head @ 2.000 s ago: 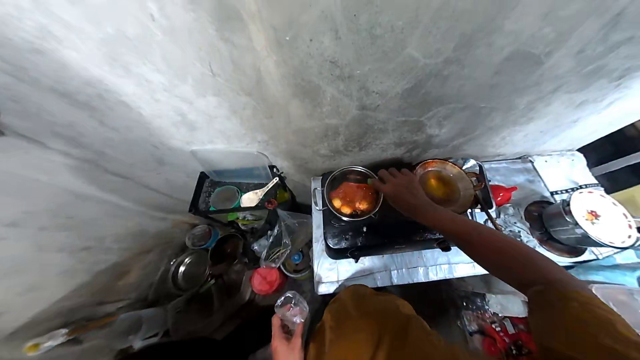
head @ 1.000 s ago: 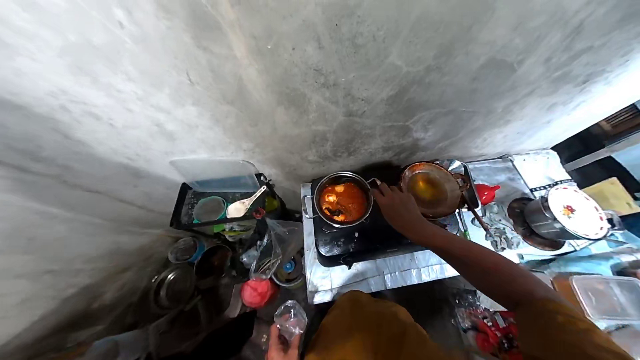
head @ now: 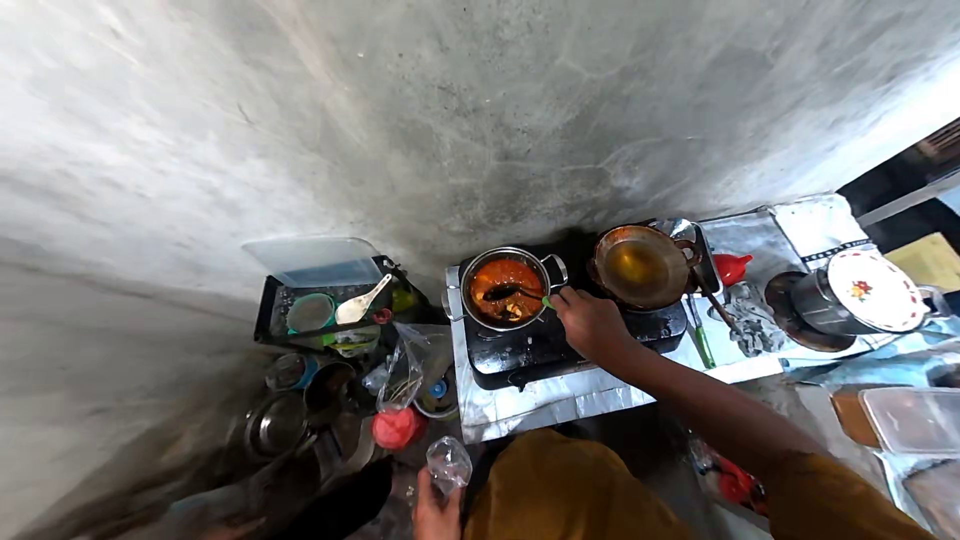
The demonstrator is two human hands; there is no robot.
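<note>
My right hand [head: 589, 322] grips the green handle of a dark cooking spoon [head: 504, 292], whose head lies in red sauce with pieces of food. The sauce fills a two-handled steel pot [head: 508, 328] on the left side of a black gas stove [head: 529, 354]. At the bottom of the view, my left hand [head: 436, 510] holds a clear plastic bag or wrap [head: 450, 461]. A wok [head: 637, 268] with yellowish oil sits on the stove's right side, just beyond my right hand.
A black rack [head: 271, 315] holds a white rice spoon [head: 363, 301] and a teal-rimmed container. Pans and a red bag [head: 395, 427] lie below. Right of the stove are a green-handled utensil [head: 703, 345], a crumpled cloth [head: 754, 322] and a pot with a floral lid [head: 874, 291]. A concrete wall stands behind.
The spoon in the pot, hard to make out two seconds ago, now shows plainly on the left side of the sauce. My left hand still holds the clear plastic. The view has shifted somewhat.
</note>
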